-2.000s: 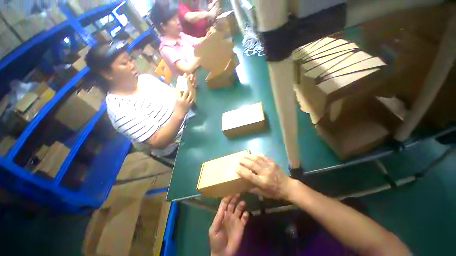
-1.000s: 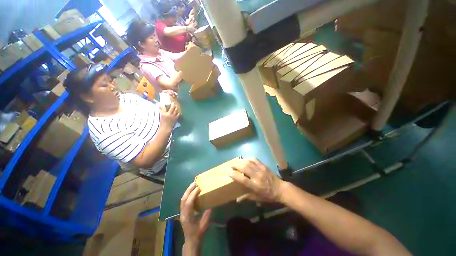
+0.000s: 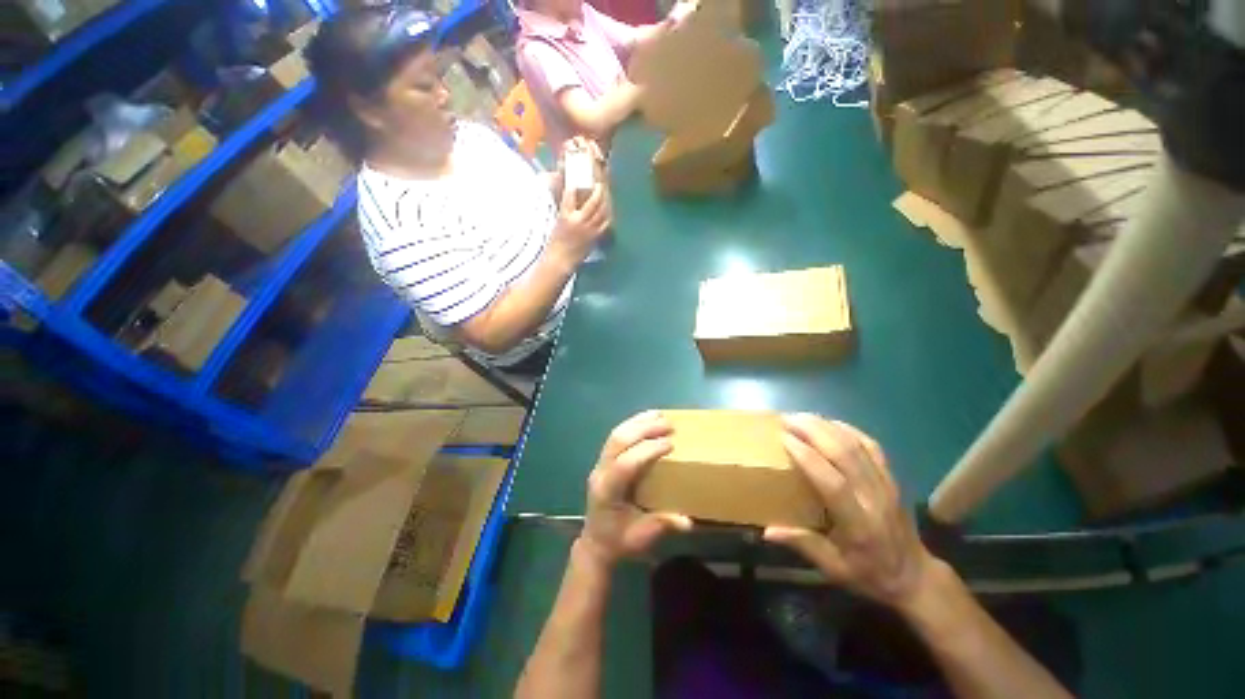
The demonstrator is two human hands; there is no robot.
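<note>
A closed brown mailer box [image 3: 731, 471] is held at the front edge of the green bench, above my lap. My left hand [image 3: 627, 492] grips its left end, with the thumb below. My right hand [image 3: 857, 508] grips its right end, fingers over the top corner and thumb below. A second closed mailer box [image 3: 774, 314] lies on the bench just behind the held one. A small clear plastic bag [image 3: 806, 617] seems to lie over my lap, but it is blurred.
A co-worker in a striped shirt [image 3: 458, 239] sits at the left bench side; another in pink [image 3: 580, 62] is farther back, by an open mailer box [image 3: 710, 150]. A cream post [image 3: 1058, 335] and stacked cartons [image 3: 1079, 150] stand right. A large open carton [image 3: 444, 533] sits low left.
My left hand has moved from beside the box to gripping its left end. Both hands now hold the box level between them. The view has shifted, and the post shows farther right.
</note>
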